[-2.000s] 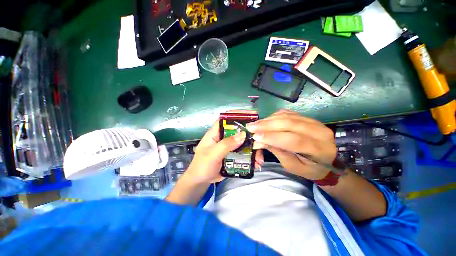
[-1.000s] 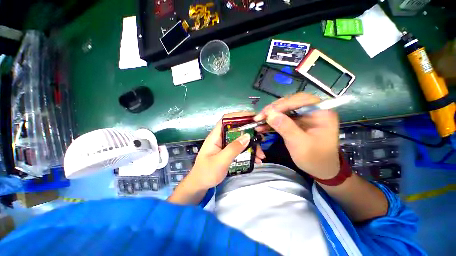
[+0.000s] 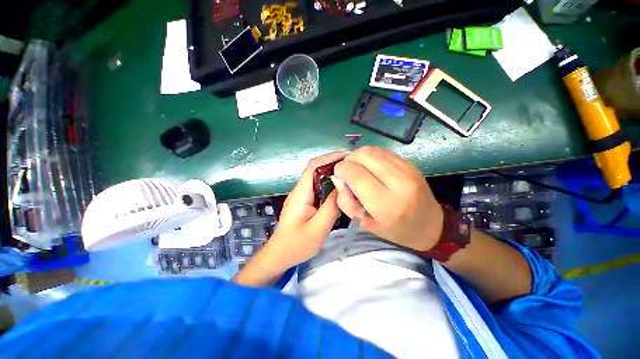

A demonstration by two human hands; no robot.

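My left hand (image 3: 303,223) holds the phone unit (image 3: 324,172) over my lap, below the bench edge. Only its red upper edge and a bit of dark and green interior show. My right hand (image 3: 393,200) is bent over the phone and covers most of it. A small pale bit shows at its fingertips; I cannot tell whether it is a tool tip. No tool shaft is visible.
On the green bench lie a rear housing (image 3: 388,118), battery (image 3: 398,72), front frame (image 3: 451,102), screw cup (image 3: 297,78), green pads (image 3: 476,41) and a black mouse-like object (image 3: 185,137). A white fan (image 3: 144,210) stands left; an electric screwdriver (image 3: 595,116) right; a black tray (image 3: 337,43) behind.
My right hand has come in closer over the phone, covering its board. The long pale tool seen in it one second ago no longer shows. The view has shifted slightly.
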